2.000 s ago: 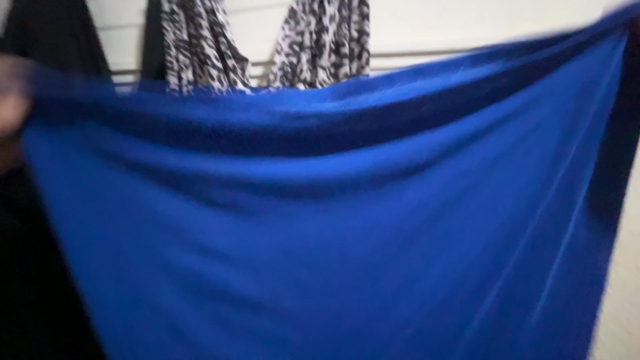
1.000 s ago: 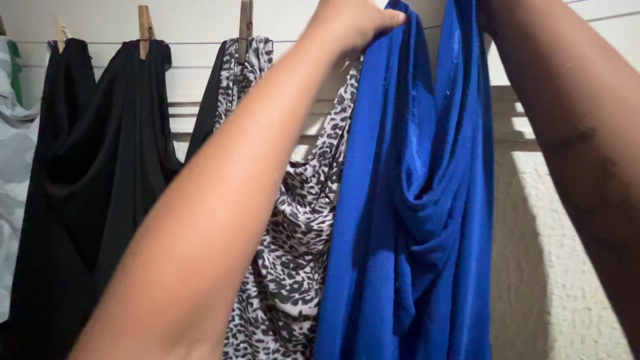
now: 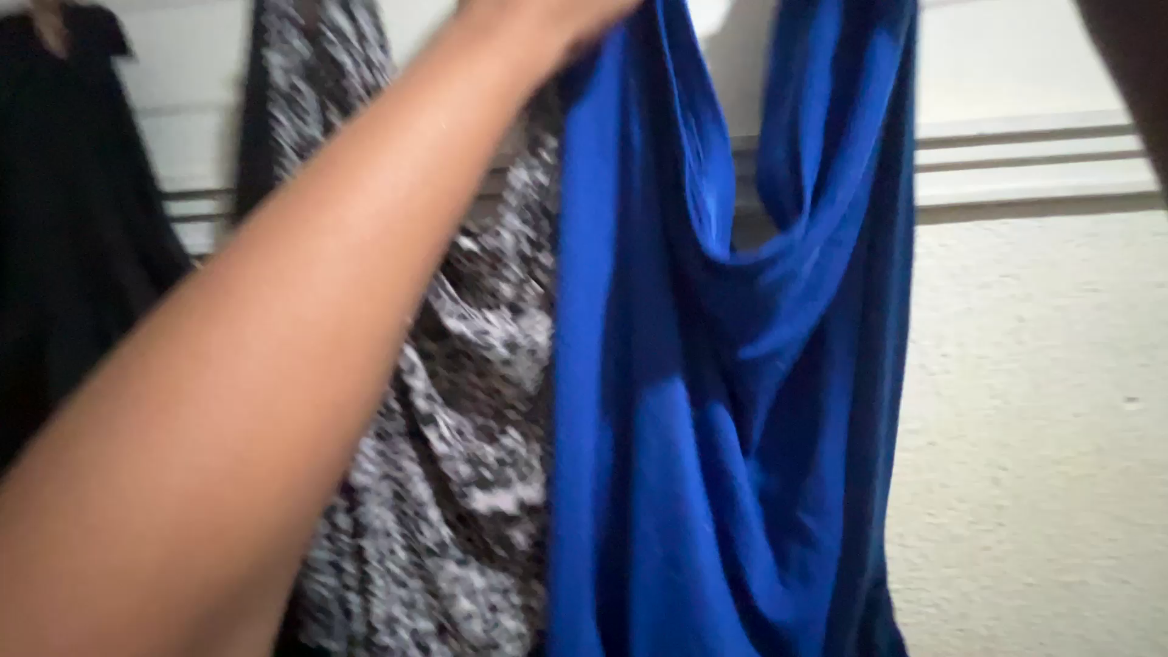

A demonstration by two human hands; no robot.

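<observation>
A blue cloth garment (image 3: pixel 730 383) hangs in folds at the centre right, its upper part dipping between two raised ends. My left forearm crosses the view from the lower left, and part of my left hand (image 3: pixel 584 14) shows at the top edge, by the garment's upper left corner; its fingers are cut off. My right hand is out of view; only a dark piece of the right arm shows at the top right. Against the blue garment's left side hangs a black-and-white patterned garment (image 3: pixel 493 383), partly behind my left forearm.
A black garment (image 3: pixel 73 201) hangs at the far left, with a blurred clothespin (image 3: pixel 50 26) at its top. Behind the clothes is a pale wall (image 3: pixel 1031 411), rough below, with horizontal slats (image 3: pixel 1022 155) above.
The blue garment was spread wide across the view two seconds ago; now it hangs narrower, in folds. My hands have gone mostly out of the top of the view since one second ago.
</observation>
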